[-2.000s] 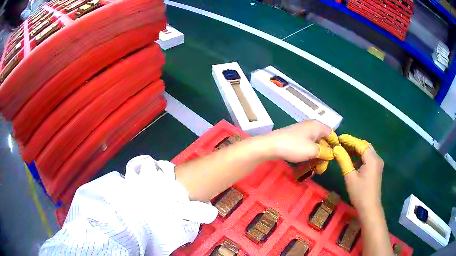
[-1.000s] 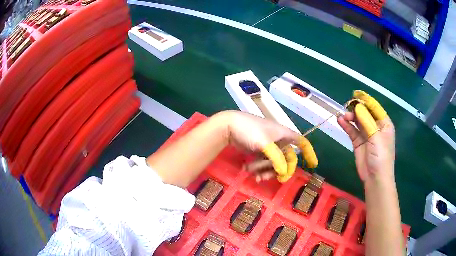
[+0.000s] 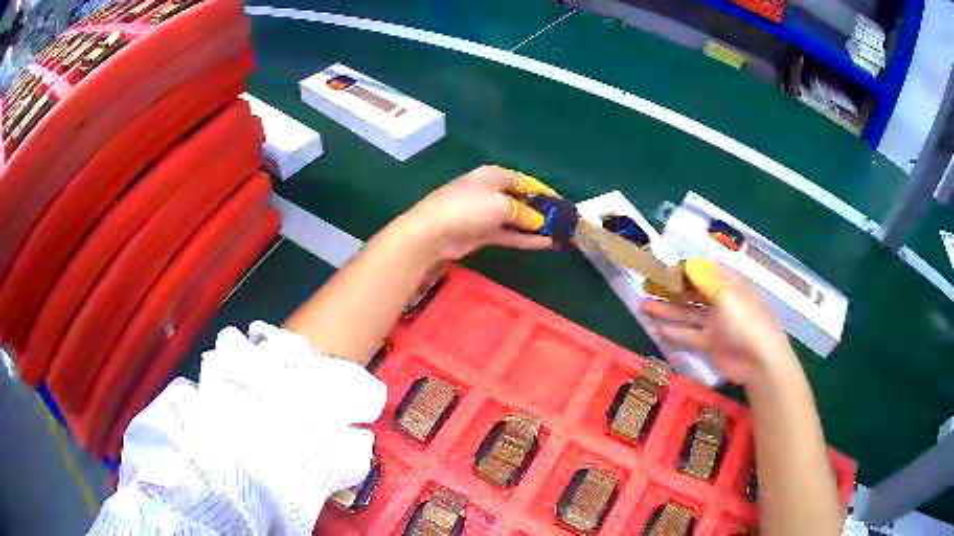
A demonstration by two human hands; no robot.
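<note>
A smartwatch (image 3: 561,222) with a gold-bronze strap is stretched between my hands, above a long white box (image 3: 614,209). My left hand (image 3: 471,215), with yellow finger cots, grips the dark watch head. My right hand (image 3: 727,319) holds the far end of the strap. The box under the watch shows a dark watch face and is partly hidden by the strap and my right hand. A white box with a reddish-orange watch picture (image 3: 762,267) lies beside it. The red tray (image 3: 549,366) below my arms holds several folded watches and some empty pockets.
A tall stack of red trays (image 3: 136,230) stands at left, with watches on top. More white boxes (image 3: 377,115) lie on the green belt (image 3: 471,105) behind my left arm. A blue shelf (image 3: 826,52) stands at upper right. A grey post crosses the right edge.
The strap has gone from bunched between my fingers to stretched out straight. My left hand has moved up and away from the tray. The boxes have shifted right in view.
</note>
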